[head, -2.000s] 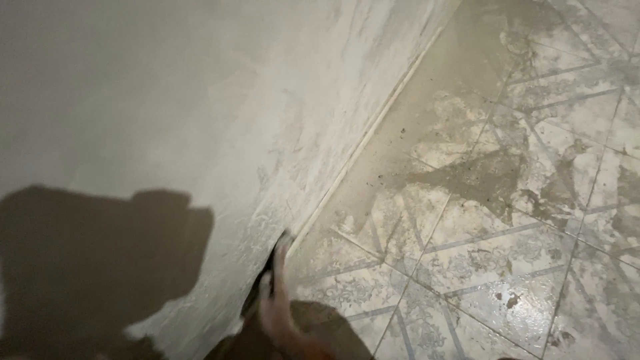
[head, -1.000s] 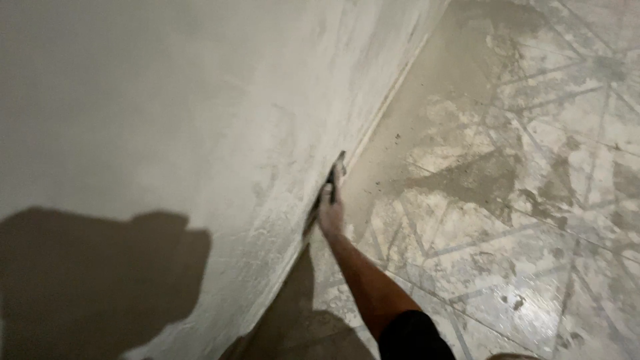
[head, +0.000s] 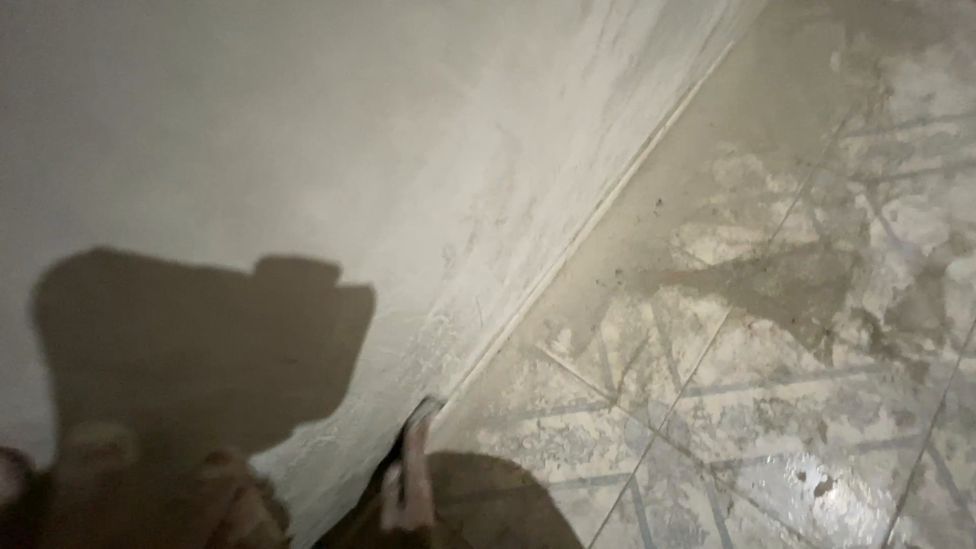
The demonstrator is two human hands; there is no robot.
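My right hand (head: 410,488) is low in the frame at the foot of the wall, its fingers closed around a dark, thin hand tool (head: 428,408). The tool lies along the joint where the pale plastered wall (head: 320,137) meets the tiled floor (head: 762,381); blur hides its exact kind. Blurred, skin-toned shapes in the bottom left corner may be my left hand (head: 242,499), but its fingers and anything in it cannot be made out.
A narrow pale ridge (head: 587,225) runs along the wall's base. Greyish, wet-looking residue (head: 793,293) smears the patterned tiles. My shadow (head: 206,343) falls on the wall at left, and a light glares off the floor at lower right.
My right hand and the tool were farther up the joint one second ago and are now back down near the bottom edge. Skin-toned shapes have appeared at bottom left.
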